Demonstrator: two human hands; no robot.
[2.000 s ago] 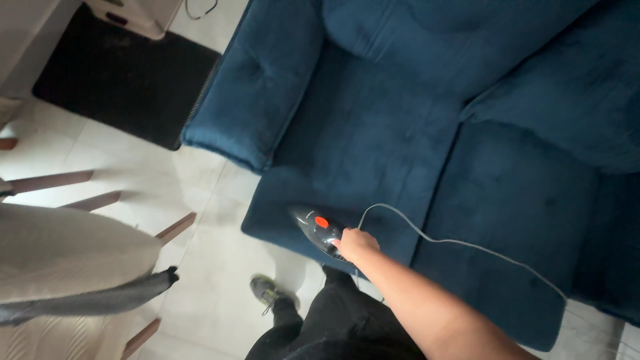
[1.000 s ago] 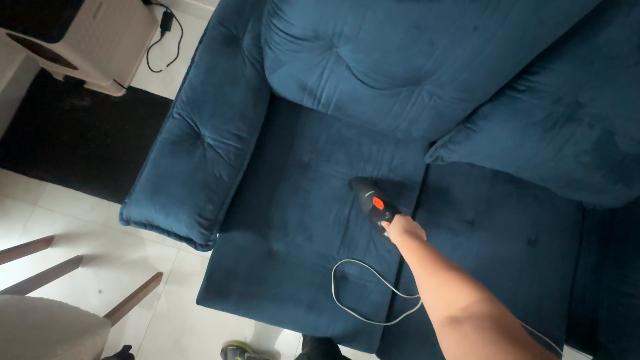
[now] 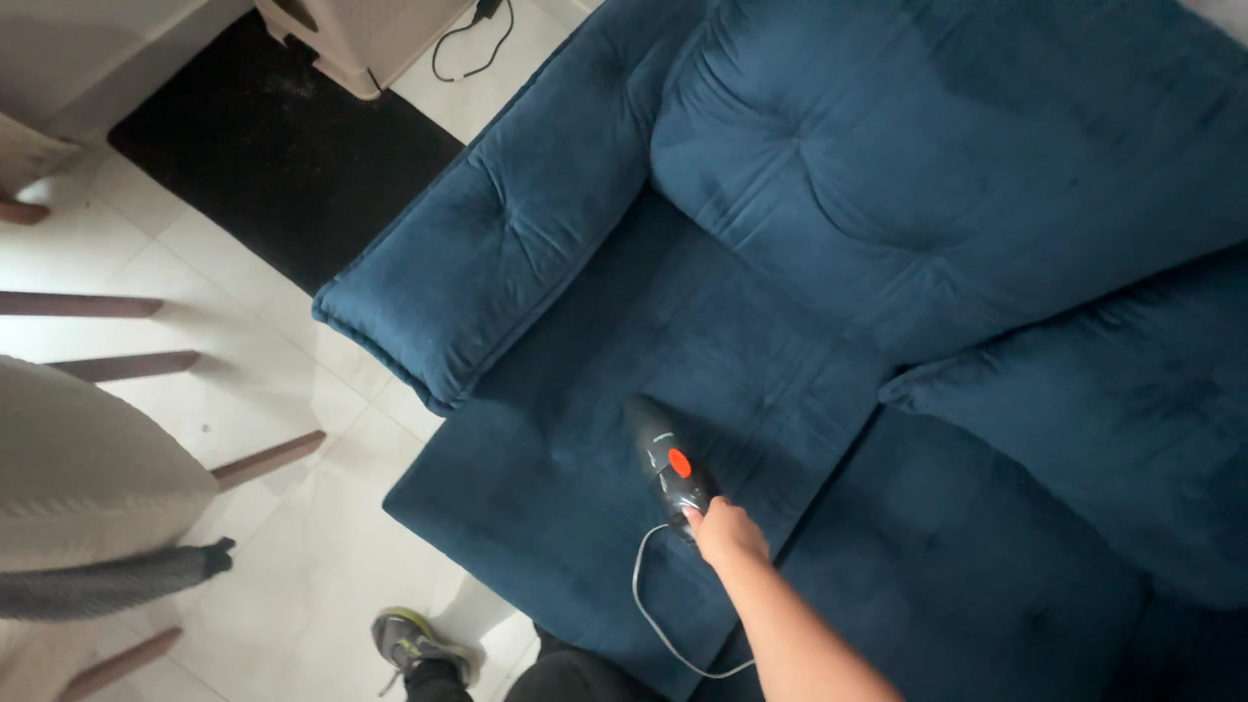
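My right hand [image 3: 729, 531] is closed around the handle of a black handheld vacuum cleaner [image 3: 669, 470] with an orange-red button. The vacuum's dark nozzle points away from me and is over the seat cushion [image 3: 585, 507] of a blue upholstered sofa; whether it touches the fabric is hard to tell. A thin pale cord [image 3: 639, 585] loops from near the handle across the seat and passes beneath my forearm. My left hand is out of view.
A tufted armrest [image 3: 487, 224] and back cushion [image 3: 829, 146] border the seat. On the tiled floor lie a black mat [image 3: 292, 146], a beige plastic-bodied appliance [image 3: 361, 39] and a dark cable [image 3: 473, 68]. Chairs with wooden legs [image 3: 268, 460] stand left; my shoe [image 3: 414, 639] is below.
The vacuum in my right hand has moved from near the seat's front edge inward, then back somewhat toward the front. The cord's loop has shifted. The view has moved too.
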